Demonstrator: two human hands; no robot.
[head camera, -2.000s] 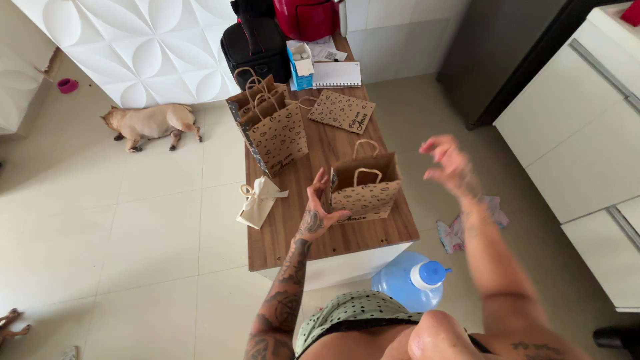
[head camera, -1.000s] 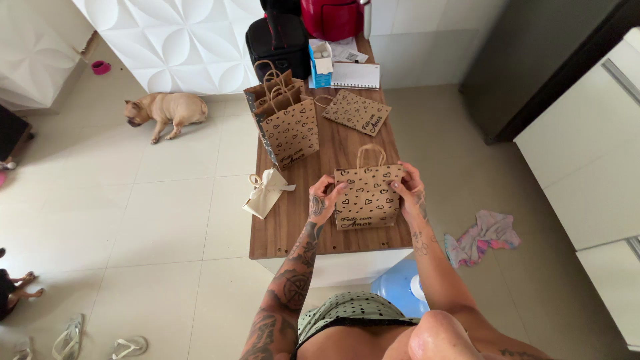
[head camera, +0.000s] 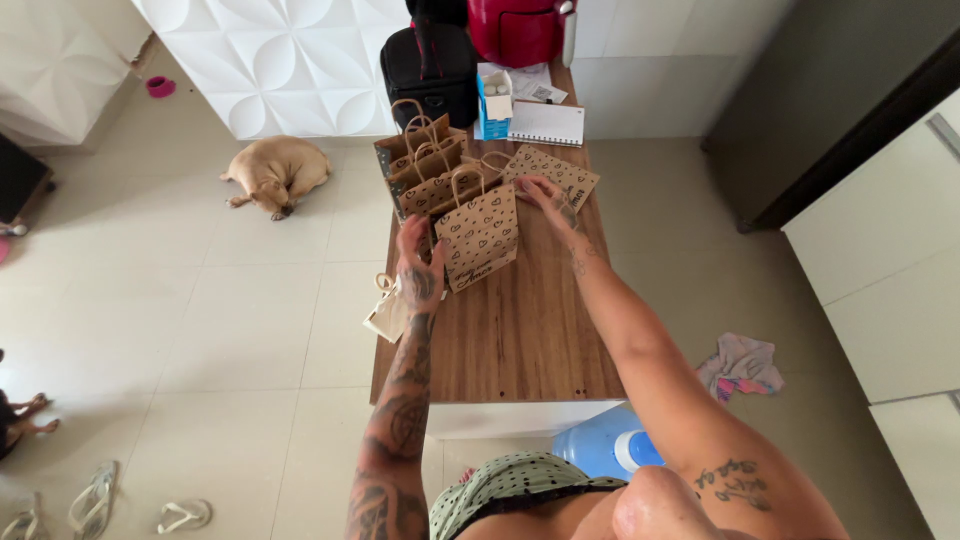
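An upright brown kraft paper gift bag (head camera: 480, 236) with printed hearts stands in front of several similar open bags (head camera: 424, 161) on the wooden tabletop (head camera: 517, 337). My left hand (head camera: 421, 259) is at its left side, thumb near the paper; whether it grips the bag is unclear. At the bag's upper right is my right hand (head camera: 547, 199), fingers curled, over a flat folded kraft bag (head camera: 570, 176). Whether its fingertips touch either bag cannot be told. A small cream bag (head camera: 388, 315) lies by the left edge, partly behind my left wrist.
Behind the bags are a black bag (head camera: 429, 71), a blue-and-white box (head camera: 494, 109), a spiral notebook (head camera: 546, 122) and a red appliance (head camera: 517, 30). A blue water jug (head camera: 600, 442) stands below the near edge. A dog (head camera: 277, 172) lies on the floor.
The front kraft bag, held between both hands near the table's near end one second ago, now stands farther back against the other bags. Both hands have moved away from the body with it.
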